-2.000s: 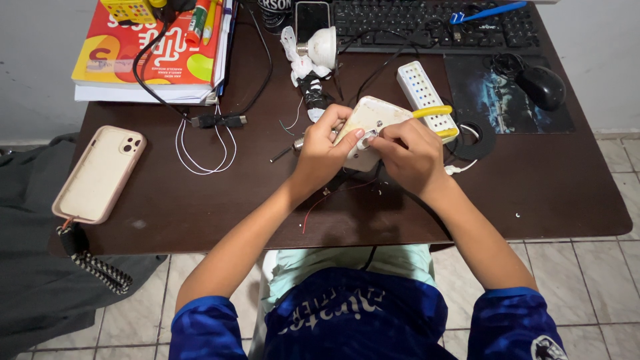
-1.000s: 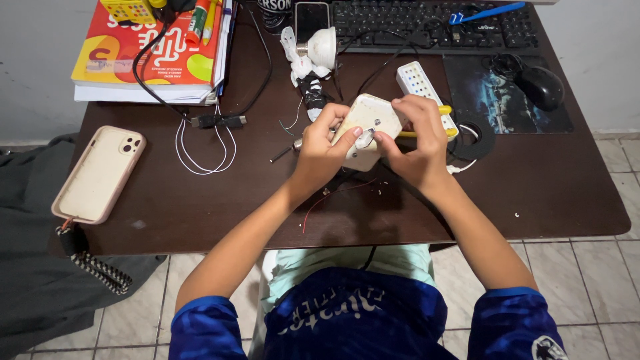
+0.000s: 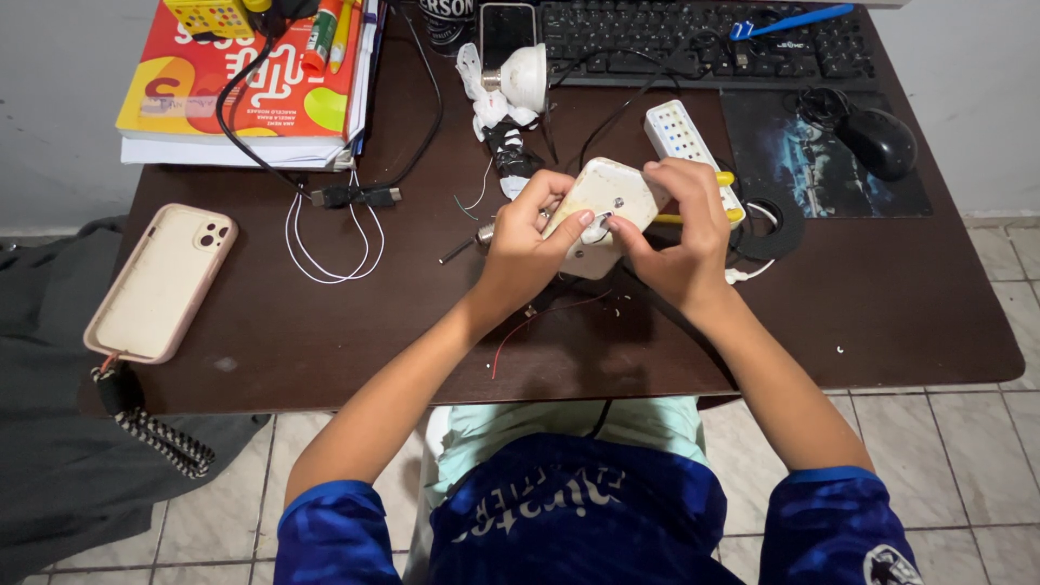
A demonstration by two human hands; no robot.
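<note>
My left hand [image 3: 528, 236] grips the left side of an off-white plastic plate [image 3: 615, 180] with screws in it, held above the desk. My right hand [image 3: 686, 231] is at the plate's right side, its thumb on a small white piece [image 3: 597, 230] near the middle, opposite my left thumb. A metal-ended part with a dark rod [image 3: 457, 249] sticks out left of my left hand. Yellow handles [image 3: 723, 215] of a tool show behind my right hand. A thin red wire [image 3: 516, 331] lies on the desk below the hands.
Beyond my hands are a white bulb [image 3: 524, 79], a white power strip [image 3: 681, 134], a black tape roll [image 3: 770, 230], a keyboard [image 3: 617, 41] and a mouse [image 3: 877, 144]. At left are a cased phone [image 3: 162, 280], a cable [image 3: 353, 196] and books [image 3: 236, 150].
My right hand's fingers have opened out and shifted toward the plate's upper right edge since two seconds ago. The small white piece shows more between my thumbs. My left hand has barely moved.
</note>
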